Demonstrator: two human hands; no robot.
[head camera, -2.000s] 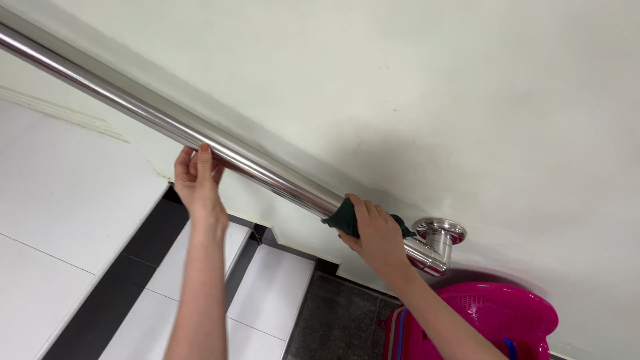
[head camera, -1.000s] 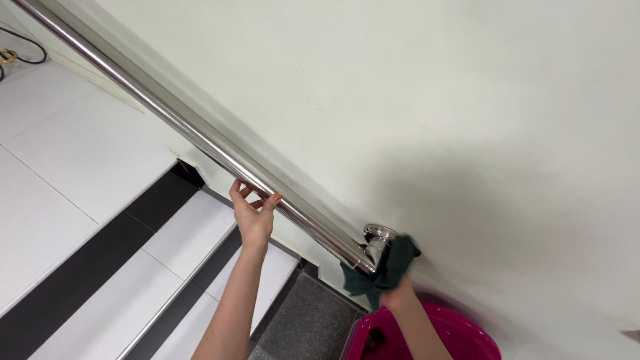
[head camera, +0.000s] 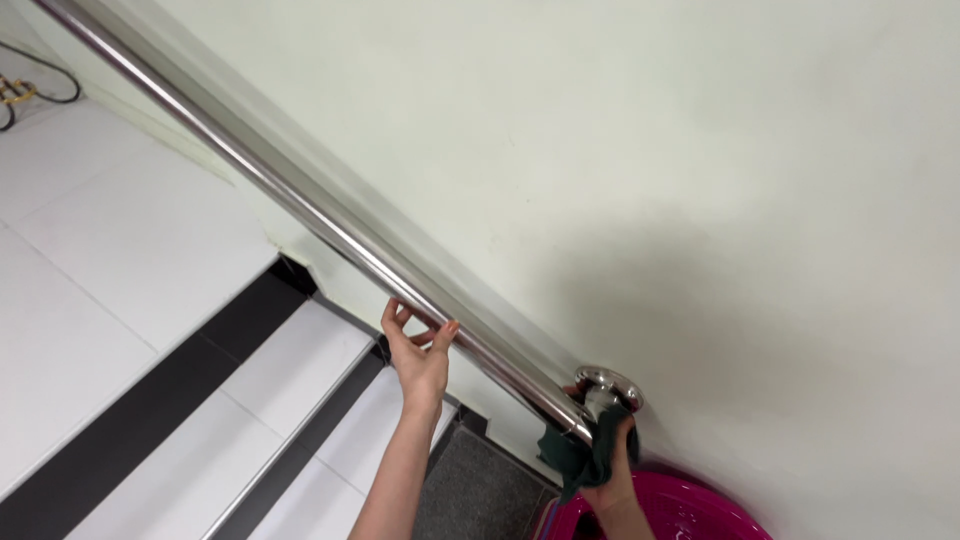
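A polished metal handrail slopes down the wall from upper left to lower right. Its lower end joins a round metal wall flange. My left hand touches the rail's underside with fingertips and thumb, lower than the rail's middle. In my right hand is a dark green cloth, wrapped about the rail's bottom end and the bracket beneath the flange. The cloth hides part of the right fingers; a fingertip shows behind the rail by the flange.
A bright pink plastic basin stands below my right hand, near the wall. White stair treads with black edging run down at the left to a dark grey mat. A black cable with yellow parts lies at the upper left.
My right hand has moved with the cloth from the rail's lower stretch to its end and bracket. My left hand now touches the rail farther down than two seconds ago.
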